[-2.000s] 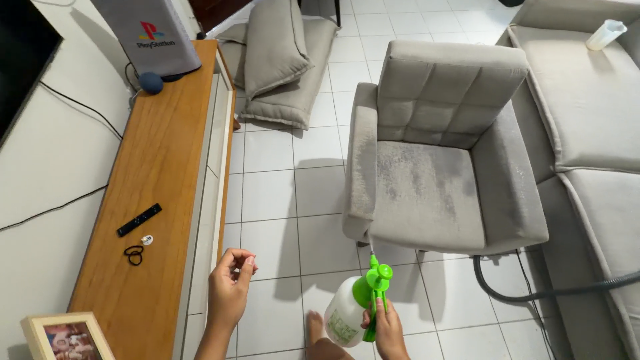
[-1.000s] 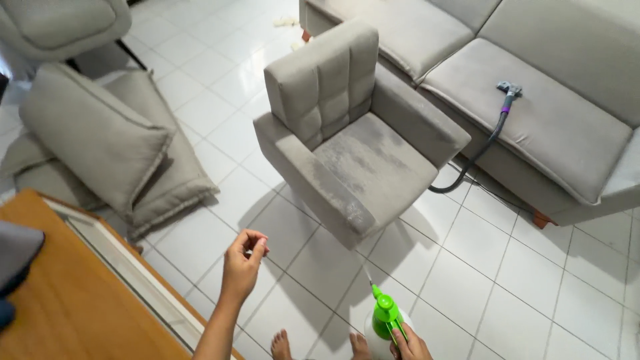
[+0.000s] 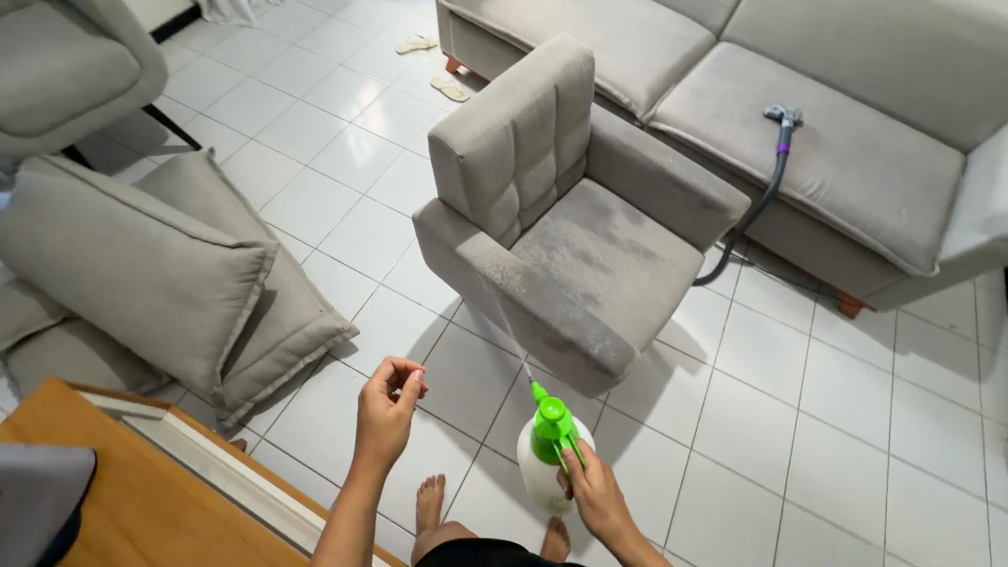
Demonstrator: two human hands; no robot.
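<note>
My right hand (image 3: 592, 484) grips the green handle of a white pump sprayer bottle (image 3: 543, 472) with a green head. A fine jet of liquid leaves its nozzle toward the near armrest of a grey upholstered armchair (image 3: 606, 244). Dark damp patches mark the seat, and pale foam or droplets lie on the near armrest. My left hand (image 3: 391, 405) is raised left of the sprayer, its fingers curled together with the thumb; no object shows in it.
A grey sofa (image 3: 827, 157) stands behind, with a vacuum hose and nozzle (image 3: 783, 130) on it. Large grey cushions (image 3: 142, 260) lie on the tiles at left, near another chair (image 3: 71, 79). A wooden cabinet (image 3: 157, 504) borders the lower left. Flip-flops (image 3: 449, 88) lie near the sofa.
The jet, near the armchair's front corner one second ago, now reaches farther back along the near armrest. The view has swung, bringing the flip-flops into sight.
</note>
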